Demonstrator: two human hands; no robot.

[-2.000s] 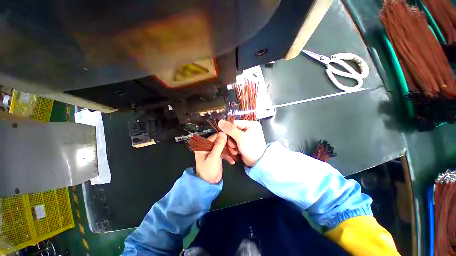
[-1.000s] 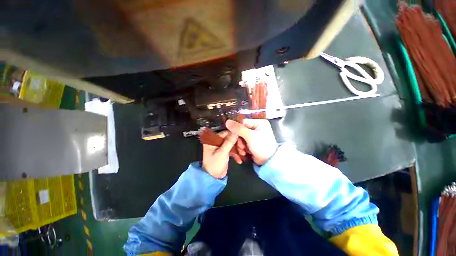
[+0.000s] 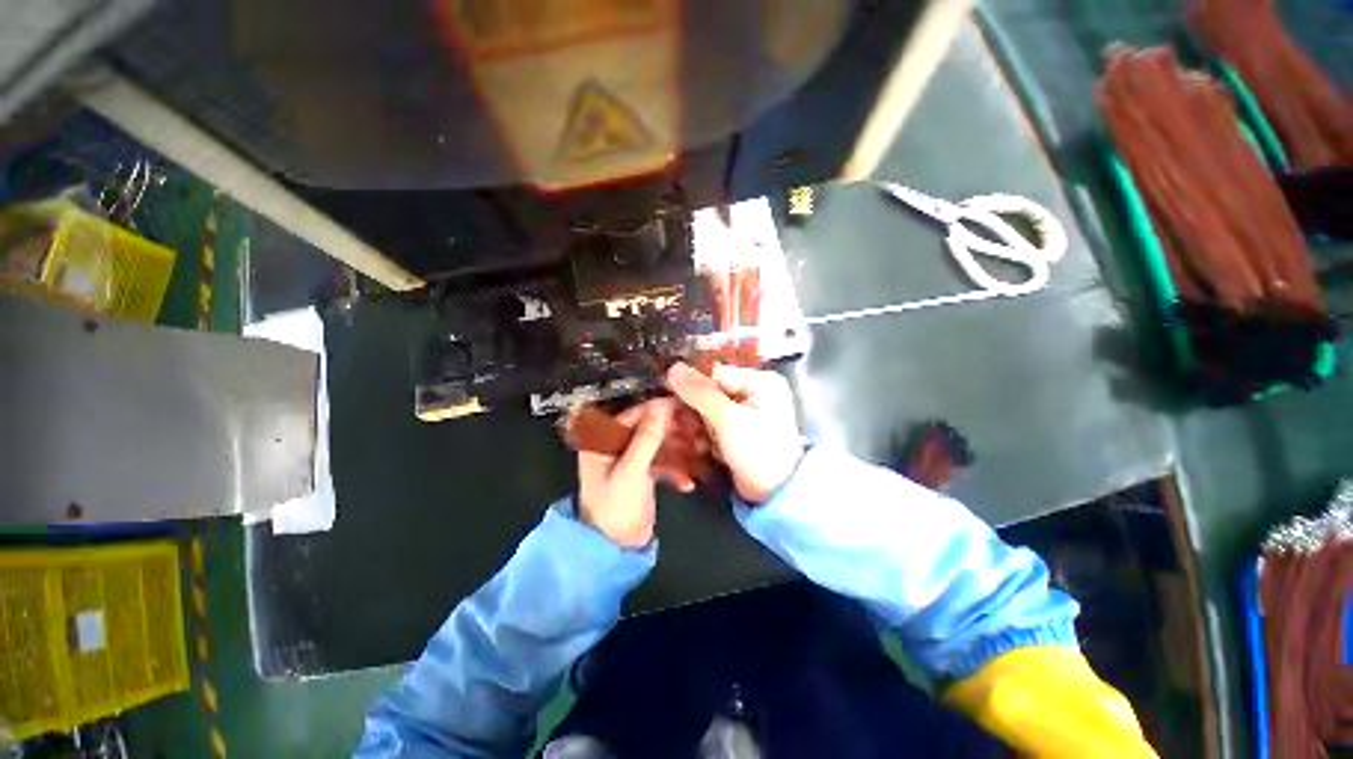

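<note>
My left hand (image 3: 625, 481) holds a bundle of reddish-brown lead wires (image 3: 597, 430), whose ends stick out to the left between thumb and fingers. My right hand (image 3: 746, 426) is beside it, with thumb and index finger pinched at the front edge of the dark crimping applicator (image 3: 631, 334). A wire between those fingertips is too blurred to make out clearly. More reddish wires (image 3: 730, 301) lie on a pale plate just beyond my right hand. The crimping machine (image 3: 594, 89) with a warning triangle hangs over the applicator.
White-handled scissors (image 3: 997, 242) lie on the dark bench (image 3: 1039, 371) at the right. A small wire bundle (image 3: 935, 454) lies right of my right hand. A grey metal plate (image 3: 163, 415) is at the left over white paper (image 3: 304, 504). Wire trays (image 3: 1143, 245) stand at the far right; yellow crates (image 3: 92, 630) at left.
The camera view has shifted, moving the bench and machine in the picture. Both hands stay close together at the applicator, with the left still holding the wire bundle.
</note>
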